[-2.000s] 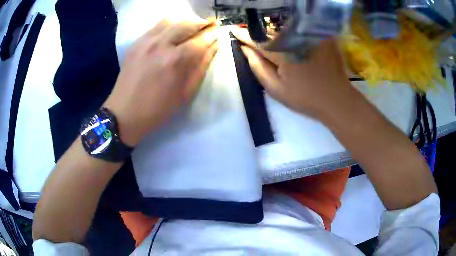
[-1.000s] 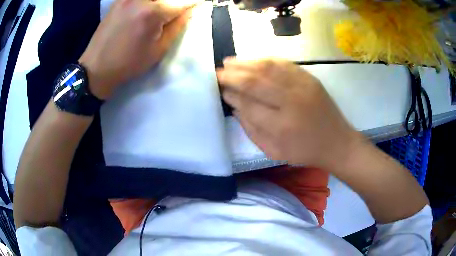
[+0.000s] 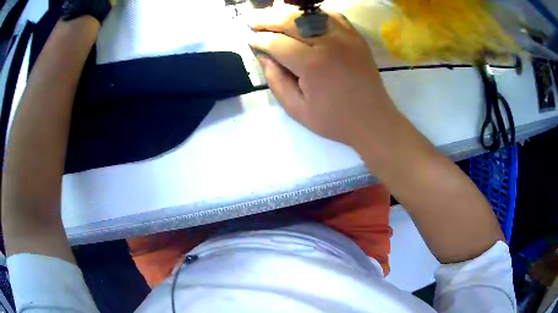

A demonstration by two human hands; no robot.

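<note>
A garment panel (image 3: 141,122), dark on one face and white on the other, lies on the white table left of centre, its white part towards the machine. My right hand (image 3: 318,76) is beside the small dark knob-like attachment (image 3: 312,24), fingertips at the panel's right end near the bright needle area; whether it grips anything is unclear. My left hand is cut off by the top edge; only the forearm and the watch at the wrist show at the upper left.
Black scissors (image 3: 497,116) lie at the right near the table edge. A yellow fluffy bundle (image 3: 450,30) is at the upper right. A measuring strip (image 3: 245,211) runs along the table's front edge. A blue plastic basket (image 3: 494,183) is below at the right.
My left hand has moved up and left out of the picture. The panel has shifted up, its dark edge now on the table instead of over the lap. My right hand has moved up towards the needle area.
</note>
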